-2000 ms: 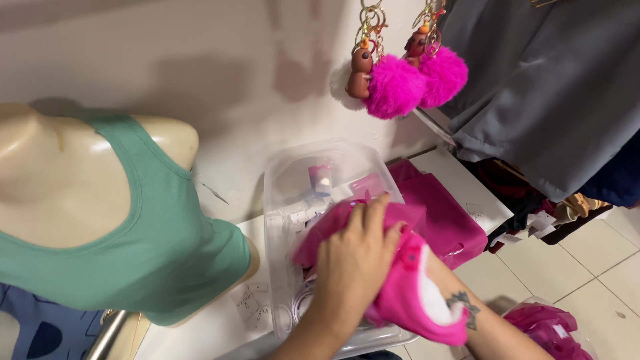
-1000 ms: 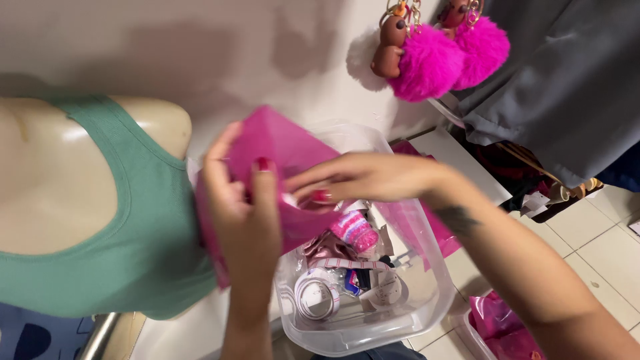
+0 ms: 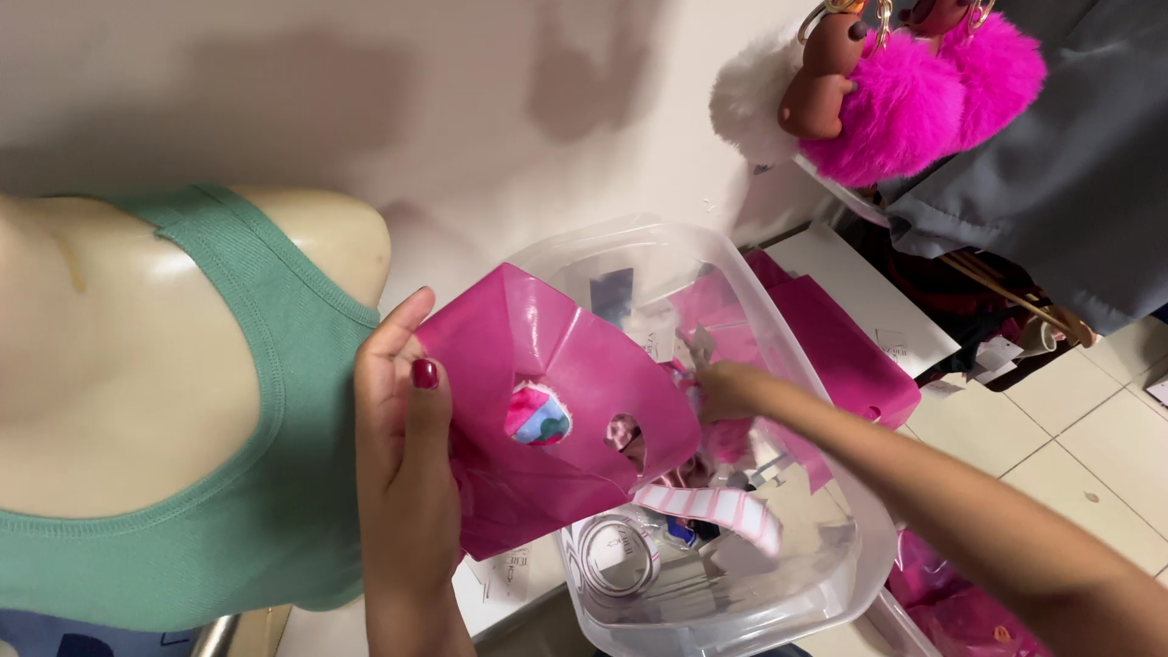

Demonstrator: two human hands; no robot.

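My left hand (image 3: 406,420) grips the left edge of a pink plastic bag (image 3: 584,356). A patterned cloth item (image 3: 540,415) shows through one round hole in the bag, and shiny pinkish fabric through another. Over the clear plastic bin (image 3: 871,557), my right hand (image 3: 725,388) reaches down among small things at the bag's far side; its fingertips are partly hidden, so a grip cannot be made out. Inside the bin lie a roll of white ribbon or tape (image 3: 620,557), a pink-and-white striped strip (image 3: 716,513), card tags and pink packets.
A mannequin torso in a green tank top (image 3: 301,438) stands at the left. Pink pompom keychains (image 3: 894,109) hang at the upper right beside grey cloth (image 3: 1049,192). Another pink bag (image 3: 839,338) lies on a white shelf (image 3: 867,283). More pink packets (image 3: 958,611) sit low at the right.
My right hand has moved from the bag's opening down into the bin. My left hand still holds the pink bag, which now lies flatter over the bin's left side.
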